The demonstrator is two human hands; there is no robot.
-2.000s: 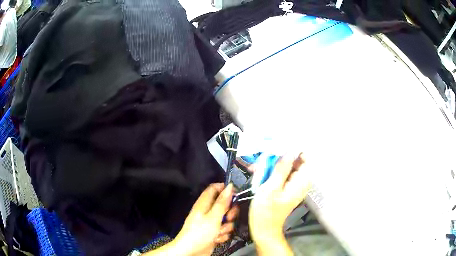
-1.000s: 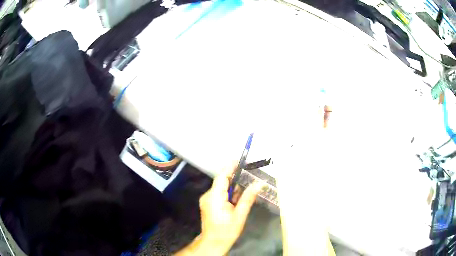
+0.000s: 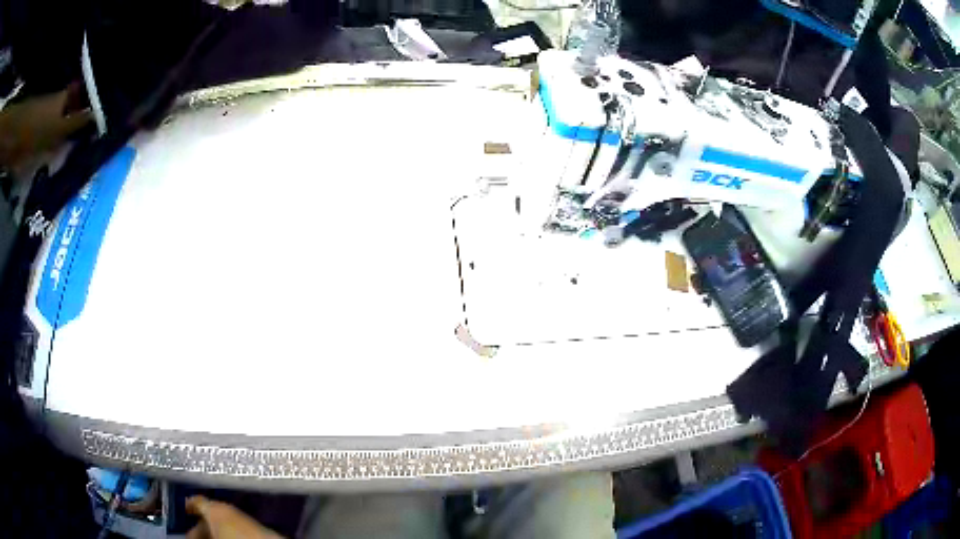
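Note:
My left hand (image 3: pixel 230 520) is low at the bottom left, under the front edge of the white machine table (image 3: pixel 295 263). It is cut off by the bottom edge, and I cannot tell if it holds anything. A small tray (image 3: pixel 128 518) with blue and brown items is just left of it. My right hand is not in view. The white sewing machine head (image 3: pixel 674 147) with blue stripes stands at the right rear. A lit phone (image 3: pixel 737 276) lies right of its needle area. No cloth is under the needle that I can see.
Black strips (image 3: pixel 842 284) hang over the right end, by orange-handled scissors (image 3: pixel 893 339). A blue crate (image 3: pixel 716 511) and a red bin (image 3: pixel 858 463) stand below. Black cloth (image 3: pixel 316 44) lies behind the table. Another person's arm (image 3: pixel 42 128) shows at upper left.
The view has swung right to the machine head. The blue pen seen in my left hand is no longer visible there. My left hand is lower, and my right hand has left the view.

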